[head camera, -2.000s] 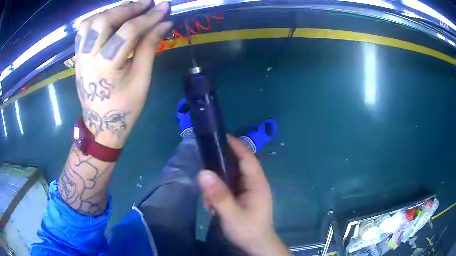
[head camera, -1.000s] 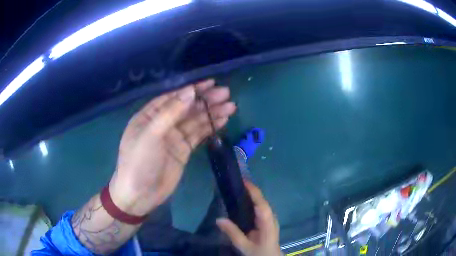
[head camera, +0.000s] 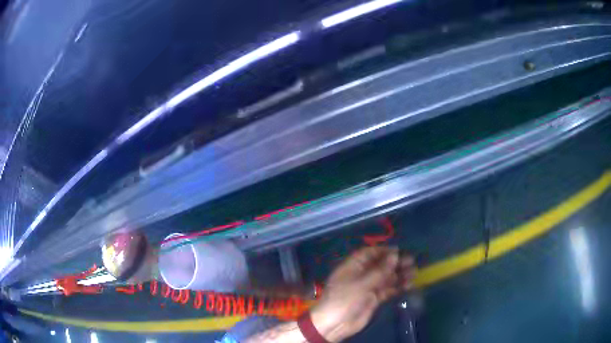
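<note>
My left hand (head camera: 355, 291), with a dark red wristband, is at the lower middle, blurred. Its fingers are bunched together; whether they hold anything cannot be told. Just right of and below the fingertips is the dark front end of the screwdriver (head camera: 406, 318), blurred and cut off by the bottom edge. My right hand is out of the picture. The large glossy dark panel (head camera: 167, 60) fills the upper left, with bright light streaks on it.
A long silver rail (head camera: 375, 110) runs below the panel, with a lower rail (head camera: 402, 189) beneath it. A whitish cup (head camera: 221, 266), a round red and pale object (head camera: 125, 254) and a red coiled hose (head camera: 228, 303) are at lower left. A yellow line (head camera: 522, 238) crosses the floor.
The view has swung up to the panel and rails; my feet and the tray of items left view. My left hand now shows lower and further right. My right hand has left the picture.
</note>
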